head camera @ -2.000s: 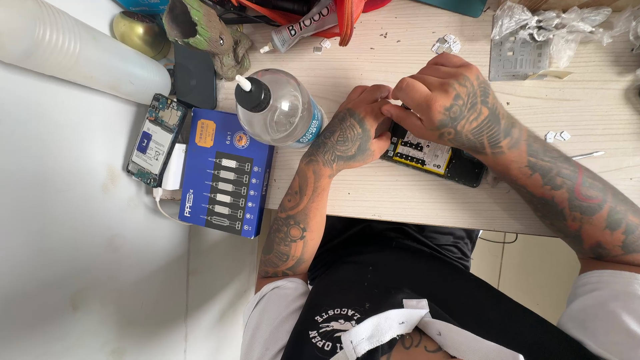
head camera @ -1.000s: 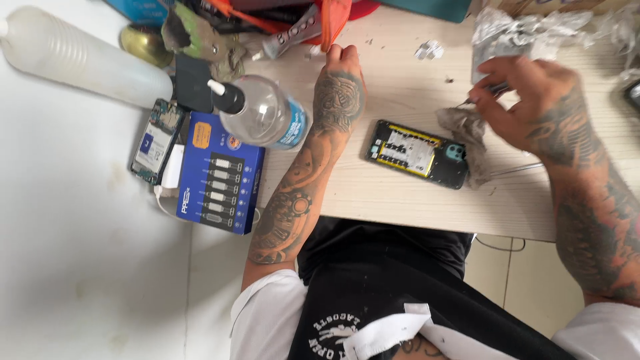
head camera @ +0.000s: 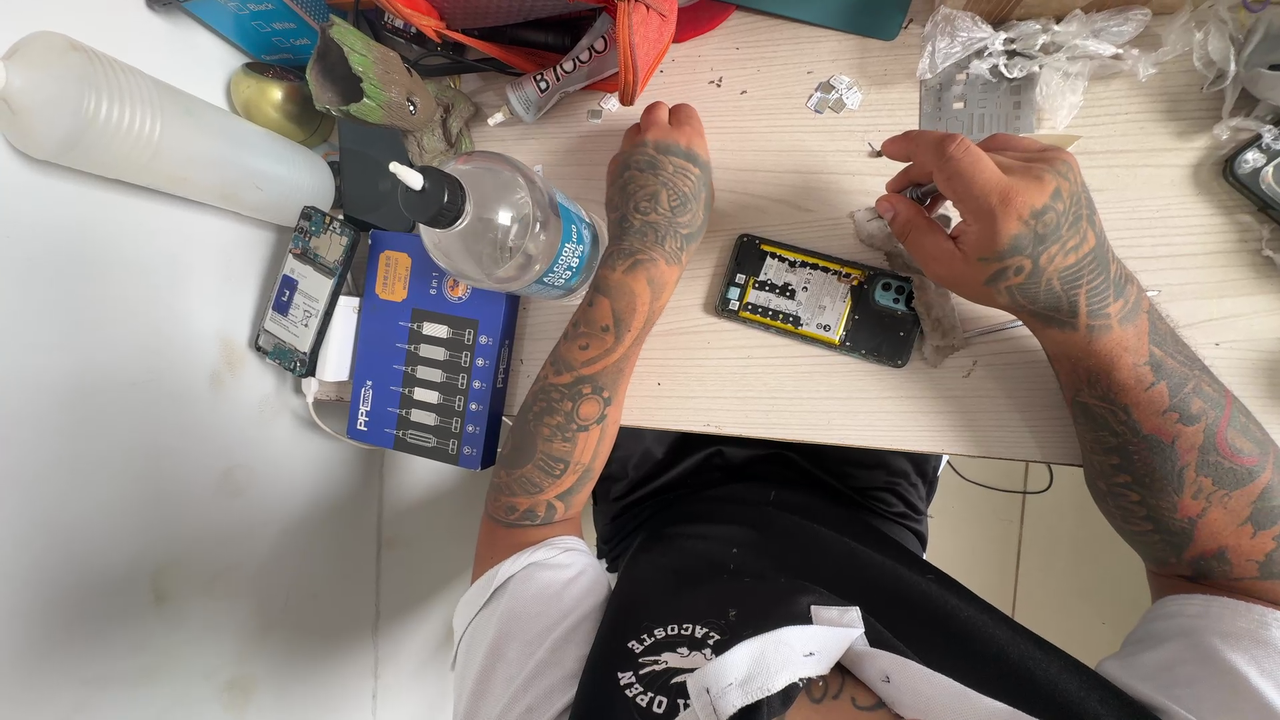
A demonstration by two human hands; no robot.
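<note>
My left hand rests on the table with its fingers curled, near the glue tube; whether anything is inside it is hidden. My right hand has thumb and fingers closed on a slim metal tool, mostly hidden by the fingers. Below and left of that hand lies a smartphone without its back cover, its yellow-edged battery and camera module showing. A dirty grey cloth lies against the phone's right end, partly under my right hand. A pump bottle of alcohol stands left of my left forearm.
Left are a blue screwdriver-set box, a second opened phone and a large plastic bottle. Behind lie a glue tube, an orange pouch, small metal pieces, a metal stencil and plastic bags.
Two seconds ago both hands were together over the phone's upper edge. They have since parted, my left hand to the left and my right hand to the right, uncovering the phone.
</note>
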